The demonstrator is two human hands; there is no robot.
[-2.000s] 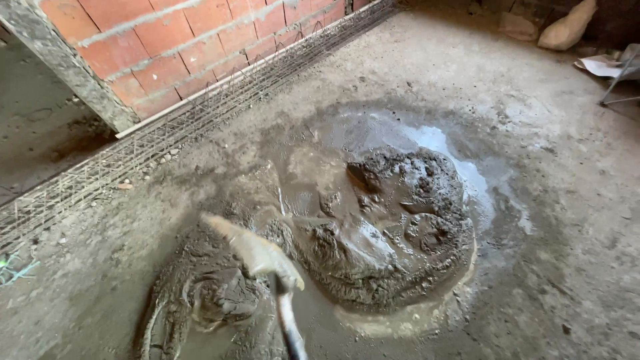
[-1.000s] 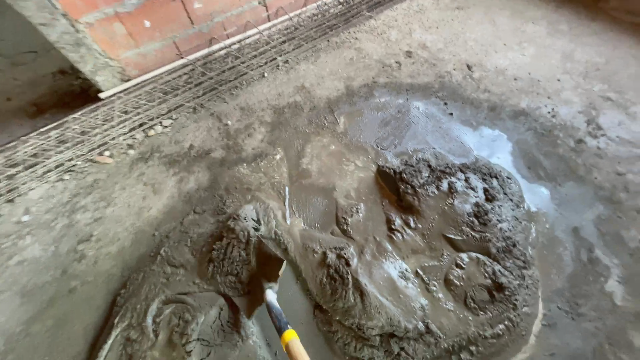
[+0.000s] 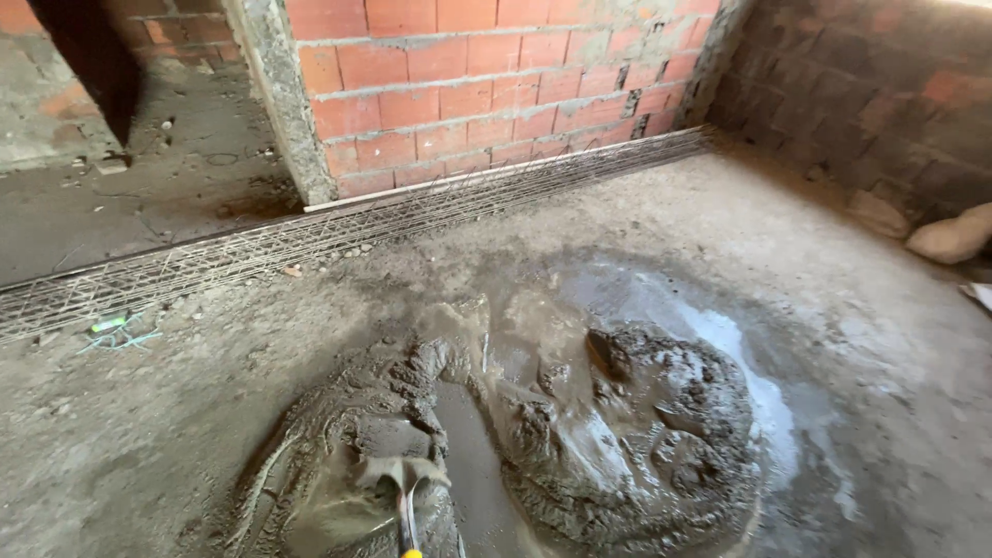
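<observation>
Neither my left hand nor my right hand shows in the head view. A shovel (image 3: 403, 474) reaches in from the bottom edge, its metal blade coated in wet mix and its shaft cut off by the frame, with a bit of yellow at the lowest visible part. The blade lies on the left heap of wet mortar (image 3: 391, 438). To its right, past a smooth scraped strip of wet floor (image 3: 469, 465), spreads a larger mortar heap (image 3: 635, 465) with lumps and hollows. Greyish water (image 3: 721, 333) pools along that heap's far right side.
Steel rebar cages (image 3: 372, 225) lie along the foot of a red brick wall (image 3: 465, 85), beside a concrete column (image 3: 279, 101). Green and blue string (image 3: 120, 333) lies on the concrete floor at left. Filled sacks (image 3: 949, 232) rest by the right wall.
The shovel blade, raised over the left heap two seconds ago and dug in at its right edge one second ago, now lies on that heap. The view has tilted up.
</observation>
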